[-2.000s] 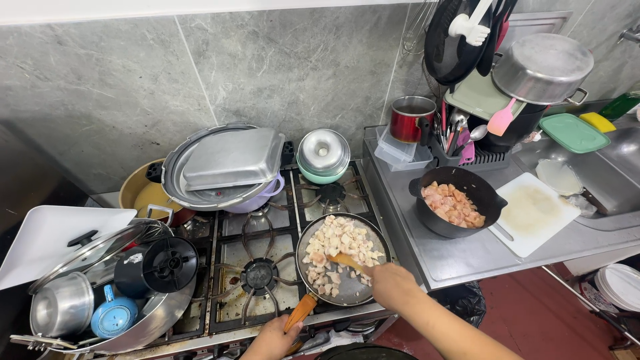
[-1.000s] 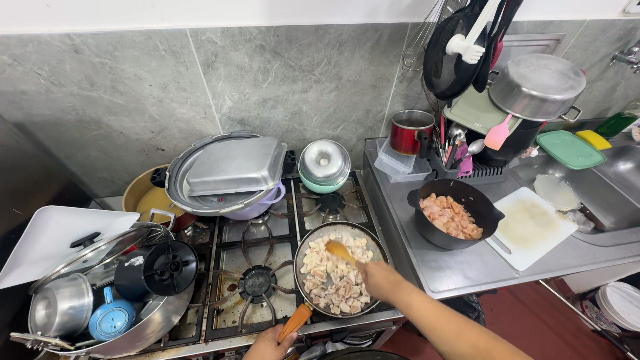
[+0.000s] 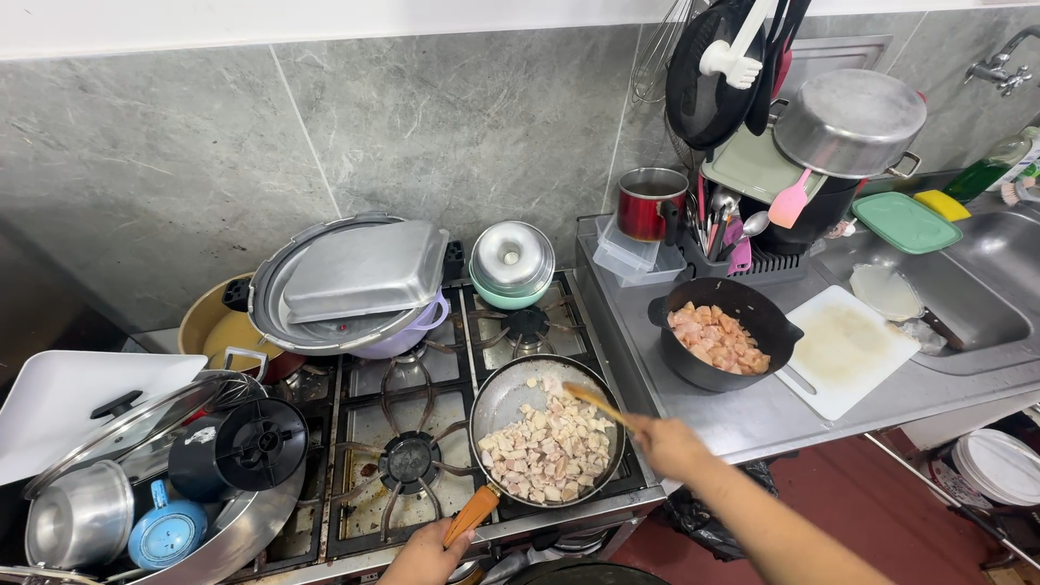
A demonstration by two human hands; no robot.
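My left hand grips the orange-brown handle of a frying pan on the front right burner. Diced, mostly pale chicken pieces fill the lower part of the pan, and bare pan surface shows at its upper left. My right hand holds a wooden spatula, its head among the pieces at the pan's upper right. On the steel counter to the right, a black pot holds raw, pinkish diced meat, beside a stained white cutting board.
A lidded lilac pot with an upturned metal tray stands behind left. Stacked cookware, including a small blue pot, crowds the left. A mint bowl sits behind the pan. A red pot, utensil rack and sink lie right.
The spatula has moved from the middle of the pan to its upper right side. The meat pieces have shifted toward the lower part of the pan. My left hand stays on the handle.
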